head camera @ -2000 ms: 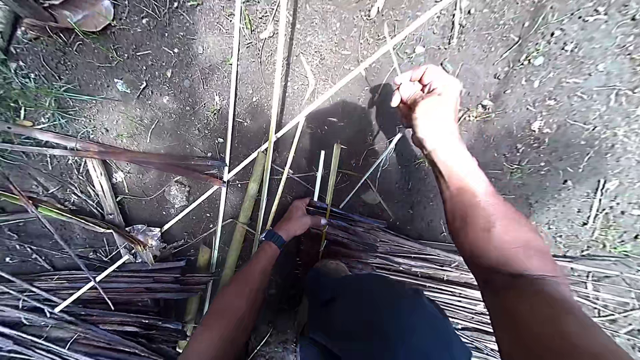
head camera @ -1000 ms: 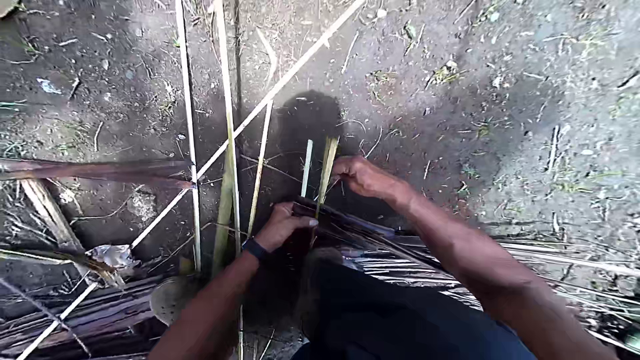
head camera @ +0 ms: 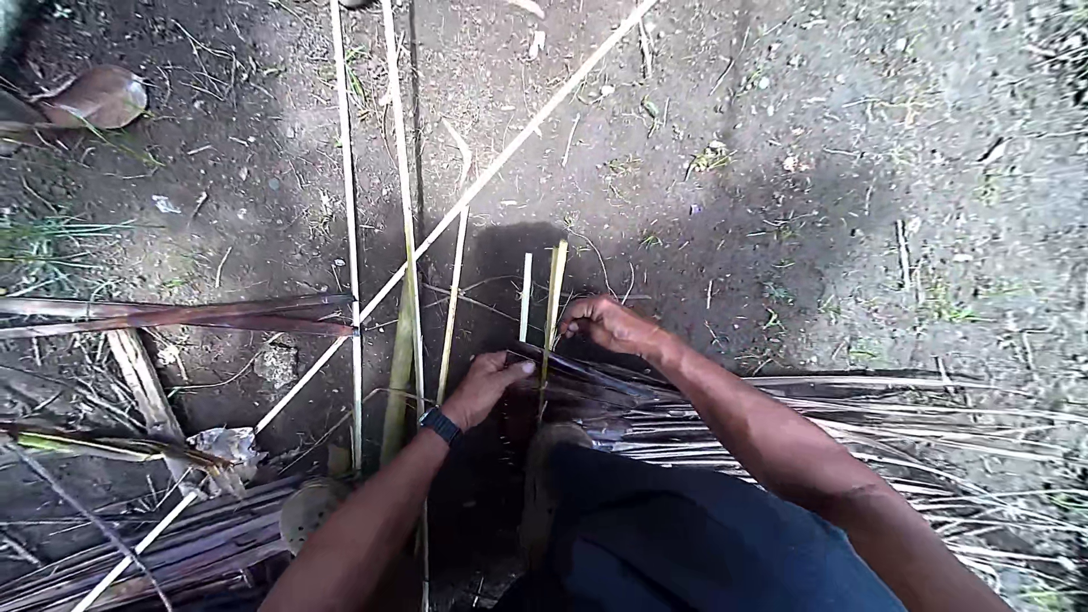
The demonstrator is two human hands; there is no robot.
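Note:
Dark dried palm-like leaves (head camera: 595, 387) lie folded over at a pale split strip (head camera: 554, 285), which stands up between my hands. My left hand (head camera: 489, 387), with a dark watch on the wrist, is closed on the leaf edge just left of the strip, thumb on top. My right hand (head camera: 608, 325) is at the strip's right side, fingers pinched near a thin fibre; the tips are partly hidden. A shorter pale strip (head camera: 525, 297) stands just left of the first. The leaves spread rightward beneath my right forearm.
Long pale strips (head camera: 350, 212) lie across the soil, one running diagonally. Another bundle of dark dried leaves (head camera: 195, 531) is at lower left, beside a shoe (head camera: 310, 510). A wood piece (head camera: 143, 382) and a crumpled pale scrap (head camera: 228, 446) are at left.
Two seconds ago my right hand was raised away to the upper right, over the soil; it has come down beside the upright strip. My left hand has stayed at the leaf edge.

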